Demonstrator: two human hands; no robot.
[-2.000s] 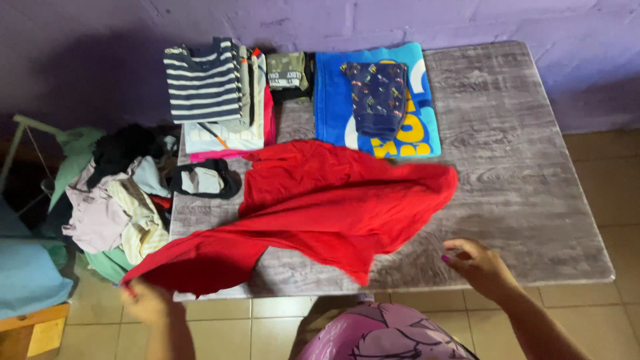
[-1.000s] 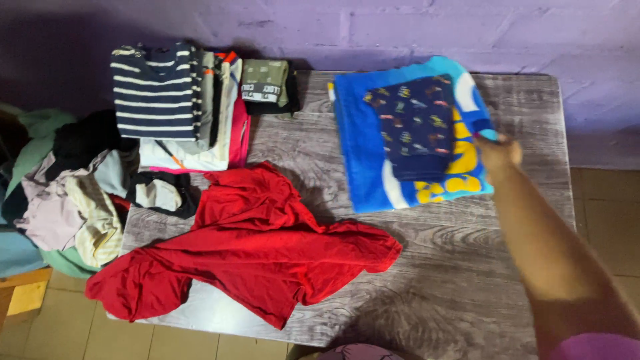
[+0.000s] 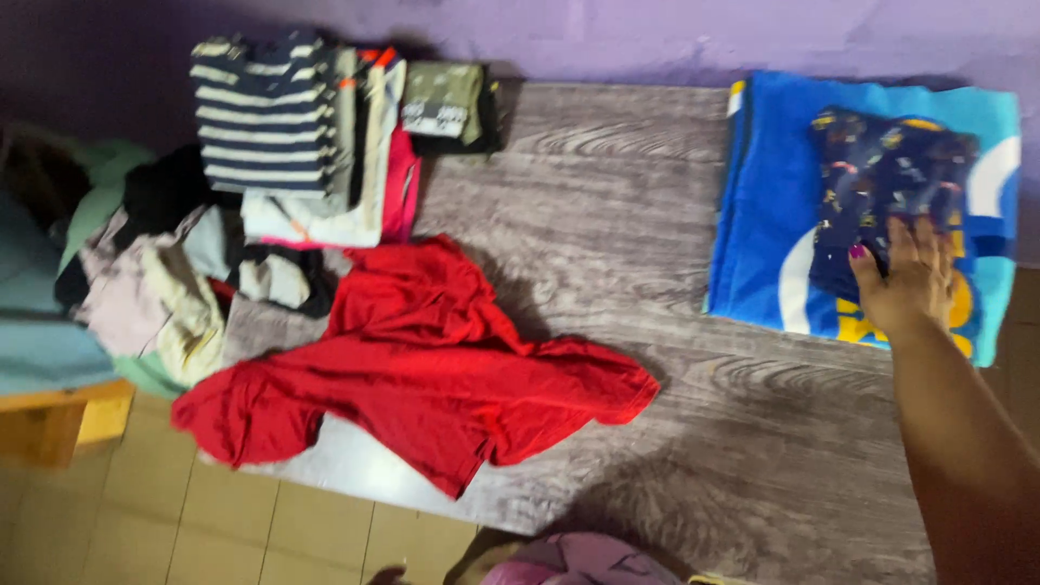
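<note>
My right hand [image 3: 910,280] lies palm down, fingers spread, on a small folded navy printed garment [image 3: 881,175]. That garment rests on a folded blue towel [image 3: 756,219] with white and yellow shapes, at the right end of the table. A red garment [image 3: 406,366] is spread crumpled across the table's left and middle, with neither hand touching it. Only a sliver of what looks like my left hand [image 3: 388,577] shows at the bottom edge, below the table; its fingers cannot be made out.
A striped shirt [image 3: 264,122] tops a folded stack at the table's back left, beside folded olive cloth [image 3: 443,97]. A dark and grey item [image 3: 276,280] lies in front of the stack. Loose clothes [image 3: 130,284] are heaped off the left side. A purple wall [image 3: 609,36] stands behind.
The blue towel with the navy garment on it has moved right, away from the folded stack. My right hand has gone from the towel's right edge to on top of the navy garment.
</note>
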